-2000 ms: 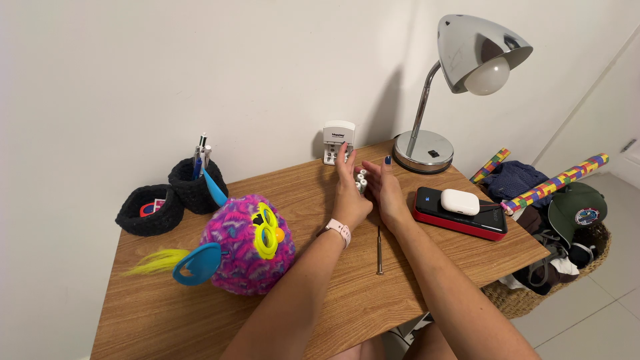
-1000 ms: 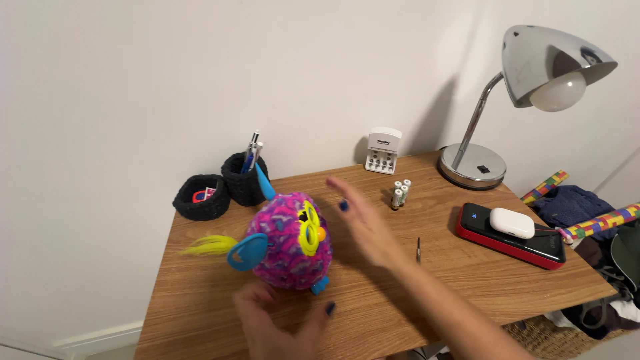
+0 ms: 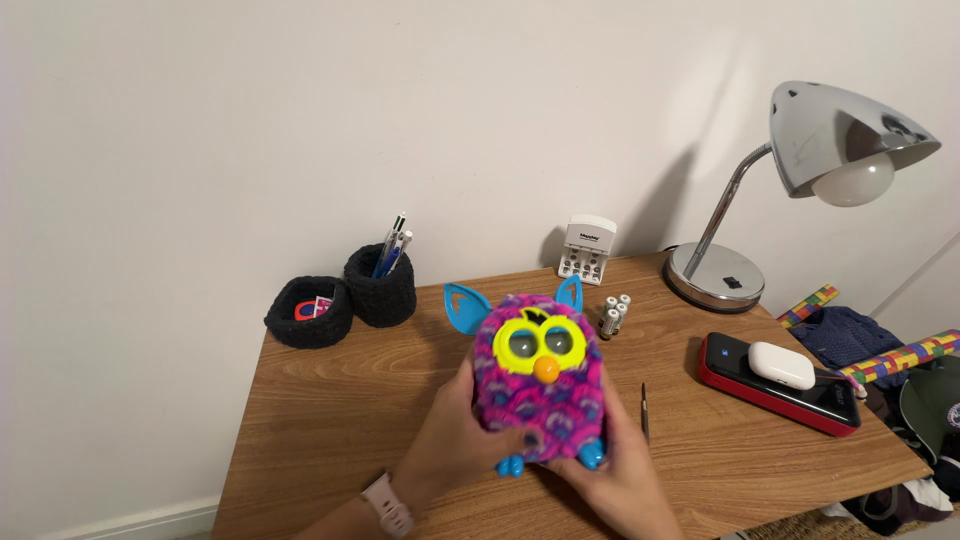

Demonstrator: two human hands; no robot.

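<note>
A pink and purple Furby toy (image 3: 540,397) with blue ears, a yellow face plate and an orange beak is held upright between both hands, its face toward me. My left hand (image 3: 457,435), with a pale watch band at the wrist, grips its left side, thumb across the lower front. Around the lower right side is my right hand (image 3: 615,465), close to a blue foot. Several white batteries (image 3: 613,315) stand grouped behind the toy to the right. A thin dark screwdriver (image 3: 645,412) lies right of my right hand. The toy's back is hidden.
Against the wall stands a white battery charger (image 3: 587,247). A chrome lamp (image 3: 716,277) and a red and black power bank (image 3: 780,390) bearing a white earbud case (image 3: 781,365) are at right. Two dark crocheted baskets (image 3: 309,330), (image 3: 381,300) sit back left, one with pens.
Both hands have come together around the toy and turned its face toward me. Two seconds ago they were at the batteries, which now stand by themselves.
</note>
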